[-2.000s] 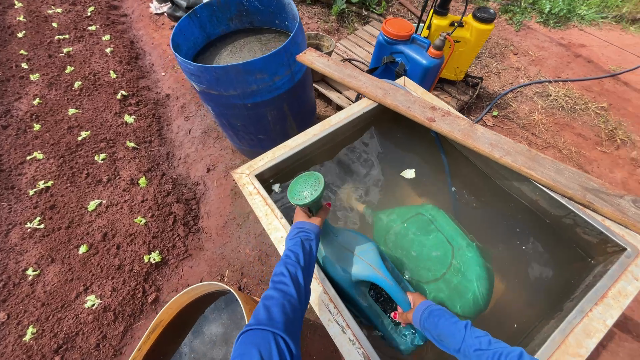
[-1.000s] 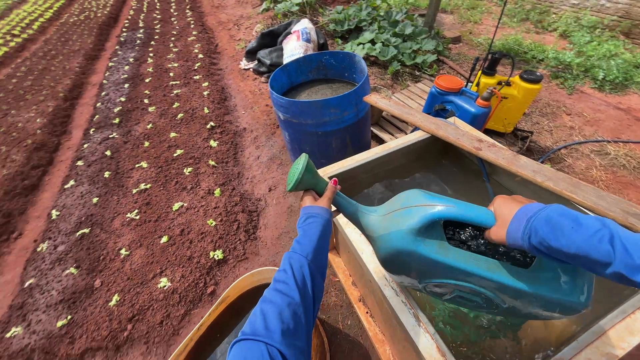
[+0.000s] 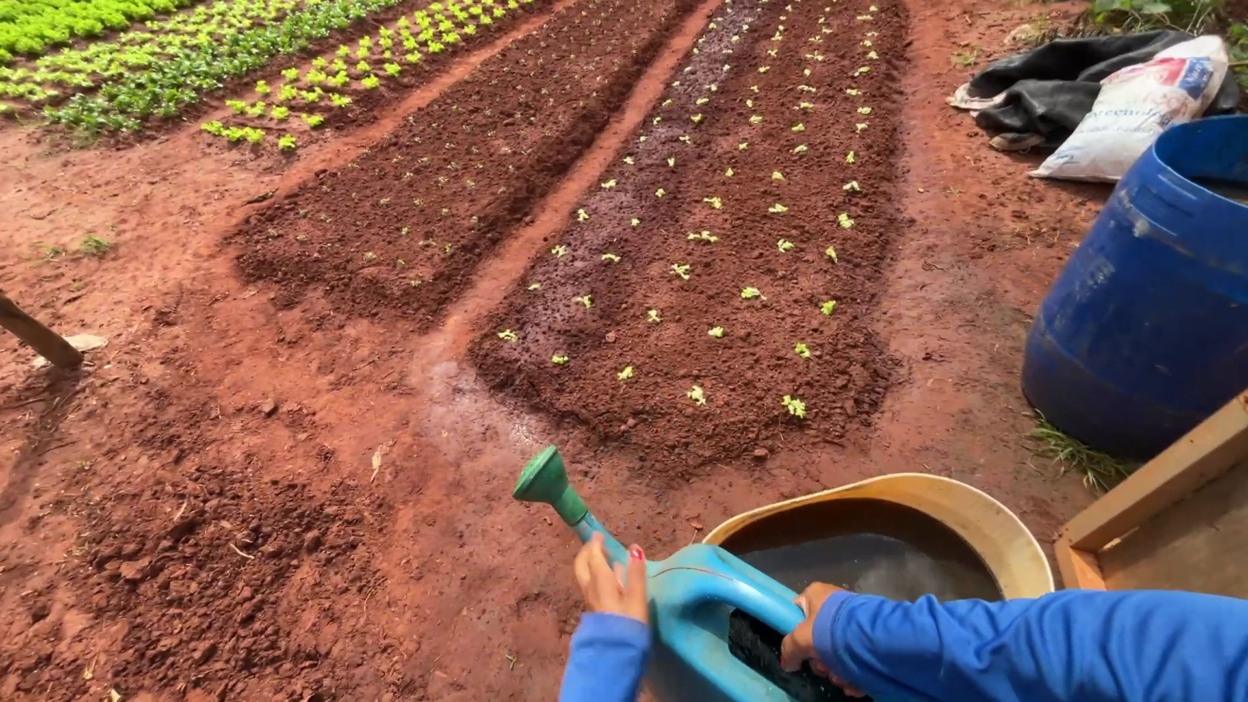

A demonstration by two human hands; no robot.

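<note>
A blue plastic watering can with a green sprinkler head is held low in the head view, its spout pointing up and left. My right hand is closed around its handle. On the spout near the can's body rests my left hand, its fingers partly spread; whether it grips is hard to tell. Behind the can stands an open tub of dark water. Beyond lies a soil bed with rows of small pale green seedlings, its left edge darker and wet-looking.
A blue plastic barrel stands at the right, near the corner of a wooden frame. Behind it lie a white sack and black sheeting. A wooden stake leans at the left. Further beds stretch away, separated by narrow dirt paths.
The watering can was low in the wood-framed water tank, then was lifted above it, and is now away from the tank, beside the tub. The view has swung left toward the beds.
</note>
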